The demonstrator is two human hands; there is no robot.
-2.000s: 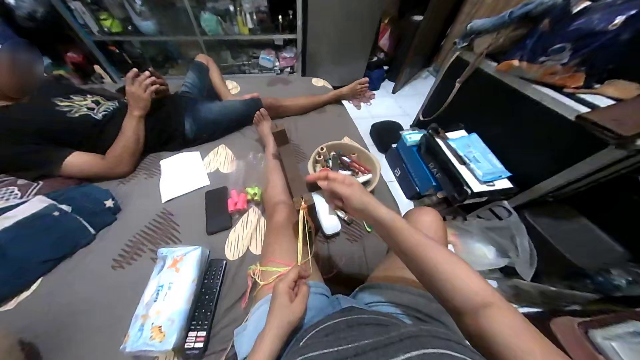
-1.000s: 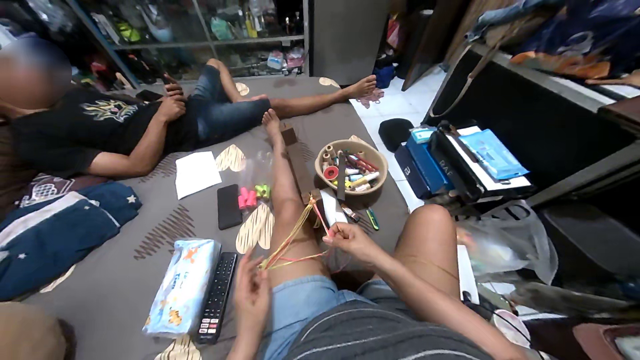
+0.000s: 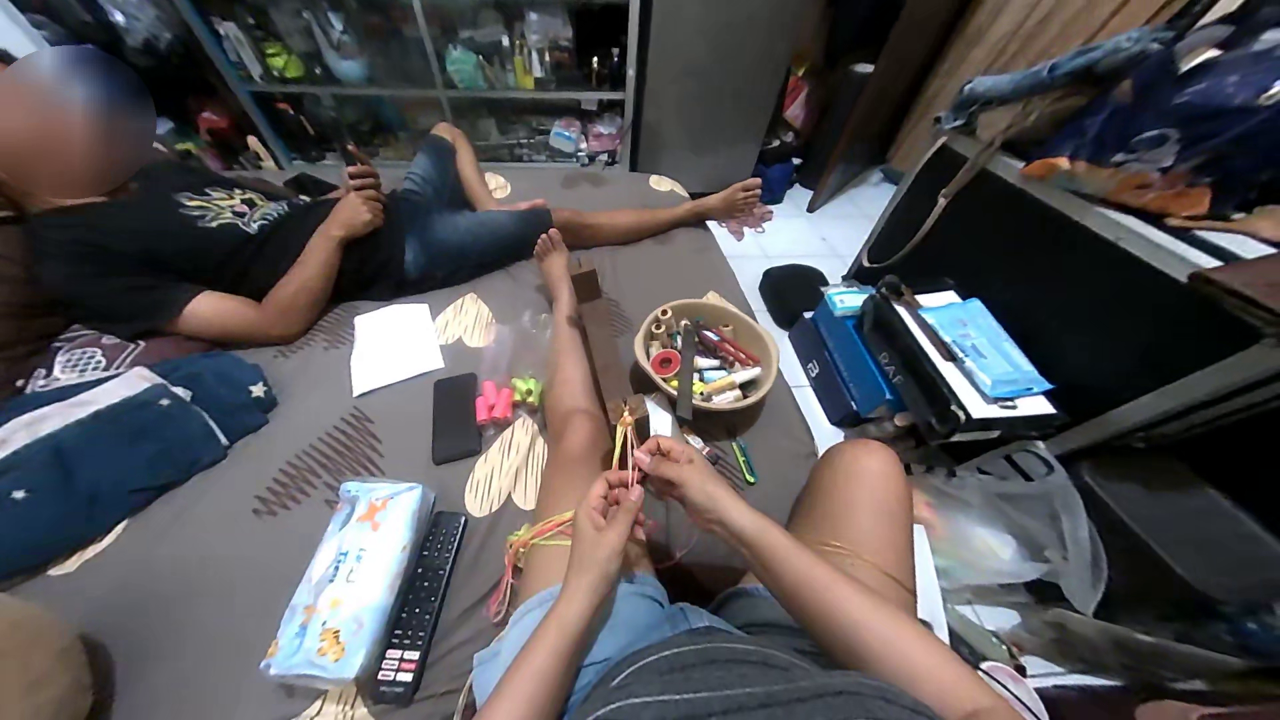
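Note:
Yellow, orange and pink cords (image 3: 624,436) run from a small dark block on a long brown board (image 3: 603,345) back to my fingers. My left hand (image 3: 606,520) pinches some of the strands low down, and my right hand (image 3: 682,476) pinches strands just above and to the right of it. The loose cord ends (image 3: 535,545) lie bunched over my left thigh. Just beyond my hands stands a round basket (image 3: 646,372) with thread spools, pens and tubes. A green cutter or pen (image 3: 743,462) lies near the basket.
Pink spools (image 3: 494,402) and green spools (image 3: 526,390), a black phone (image 3: 456,418), white paper (image 3: 396,348), a wipes pack (image 3: 350,580) and a remote control (image 3: 421,610) lie on the left. Another person (image 3: 240,240) reclines beyond them. Boxes and folders (image 3: 860,360) stand on the right.
My hands, apart a second ago with cords stretched between them, have come together near the block. My left hand has moved up and to the right.

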